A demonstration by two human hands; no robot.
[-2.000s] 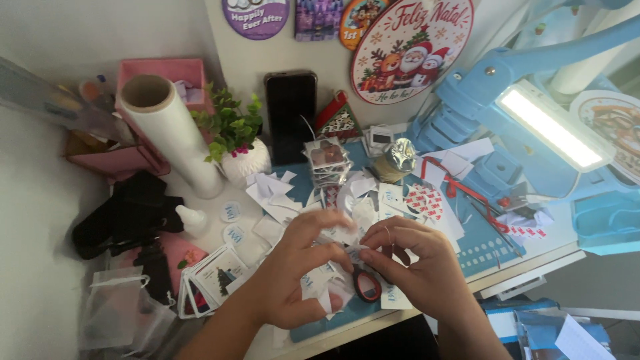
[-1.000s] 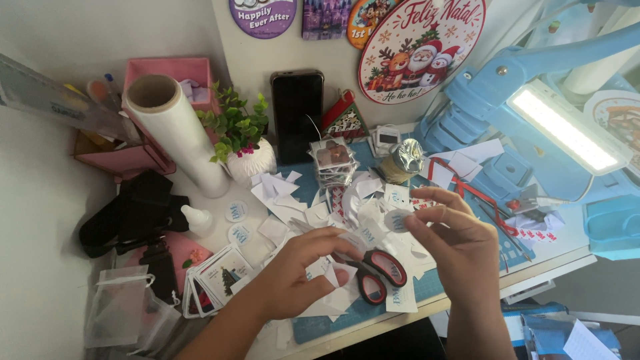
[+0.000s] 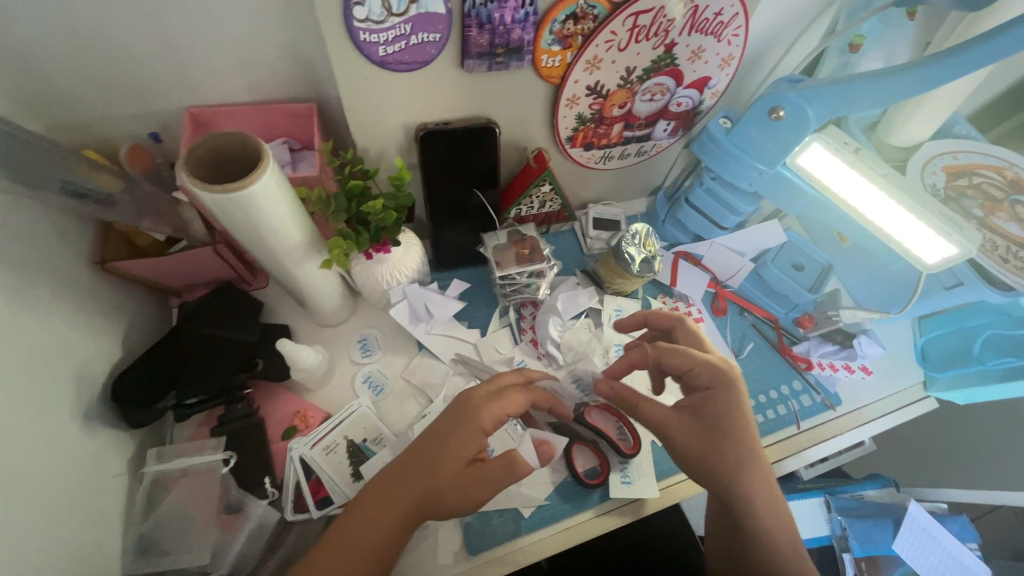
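Over the littered blue cutting mat (image 3: 488, 532), my right hand (image 3: 680, 388) pinches a small clear round sticker with blue print (image 3: 582, 382) between thumb and finger. My left hand (image 3: 484, 440) is to its left, fingers spread and curved, near the sticker's edge; whether it touches it cannot be told. Scissors with black and red handles (image 3: 612, 430) lie below and between the hands, their blades pointing up left under my left fingers. Paper scraps (image 3: 428, 312) and a strip of printed stickers (image 3: 636, 476) surround them. Two round stickers (image 3: 368, 346) lie on the white table at the left.
A phone (image 3: 458, 192) leans on the wall beside a potted plant (image 3: 392, 264) and an upright film roll (image 3: 268, 224). Wrapped square pieces (image 3: 522, 260) and a foil-topped jar (image 3: 630, 260) stand behind the hands. A lit blue lamp (image 3: 880, 200) overhangs the right; printed cards (image 3: 348, 452) lie left.
My right hand has moved left with the sticker since one second ago, closer to my left hand. Two seconds ago the hands were close together too.
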